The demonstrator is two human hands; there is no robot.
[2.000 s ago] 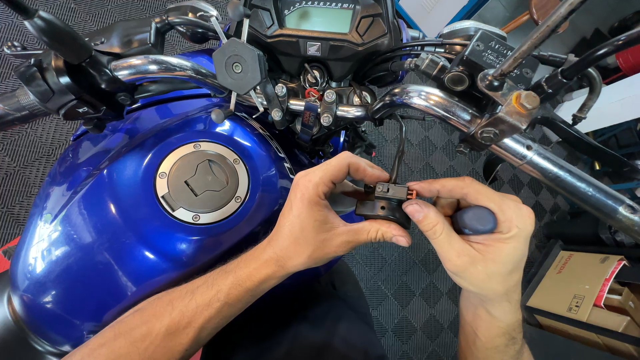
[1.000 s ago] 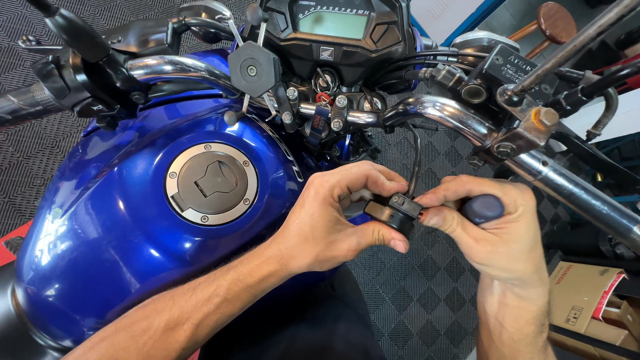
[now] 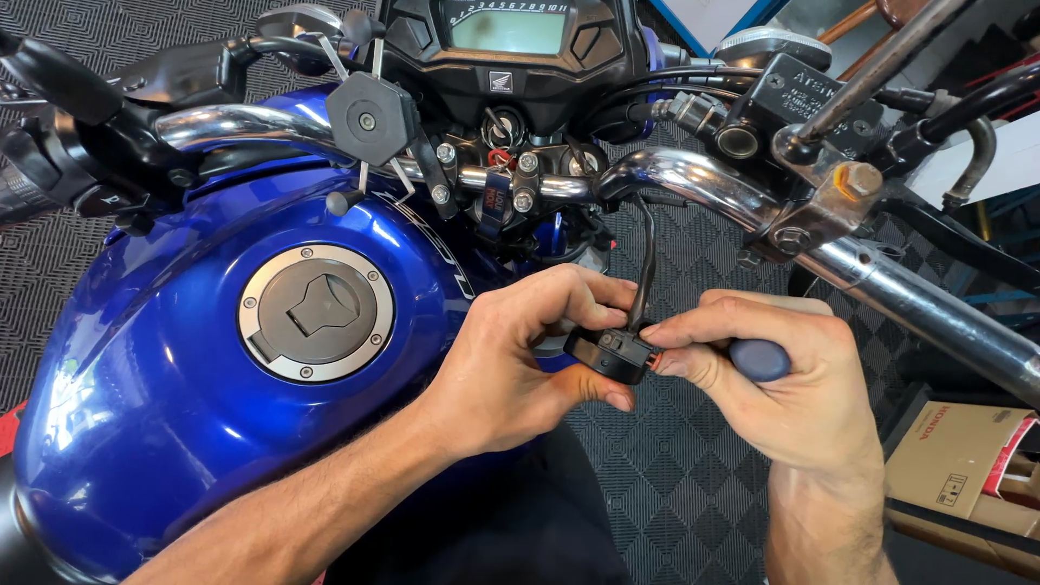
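Note:
My left hand (image 3: 528, 357) grips a black plastic handlebar switch housing (image 3: 611, 354) between thumb and fingers, to the right of the blue motorcycle fuel tank (image 3: 195, 390). A black cable (image 3: 646, 260) runs from the housing up to the handlebar. At the housing's right end, my right hand (image 3: 764, 366) pinches a small red-orange part (image 3: 656, 360) with thumb and forefinger. A tool's rounded dark blue handle (image 3: 760, 360) shows in the same hand; its other end is hidden. Whether the red-orange part is joined to the housing, I cannot tell.
Above the hands runs the chrome handlebar (image 3: 699, 175), its right end bare of a grip. A brake fluid reservoir (image 3: 804, 106) sits on it. Beyond are the instrument cluster (image 3: 508, 36) and a key with a fob (image 3: 493, 199). A cardboard box (image 3: 946, 455) stands at lower right.
The switch housing has tilted and turned in my left hand since the earlier frames. My right hand stays at its right end, with the blue handle still in it.

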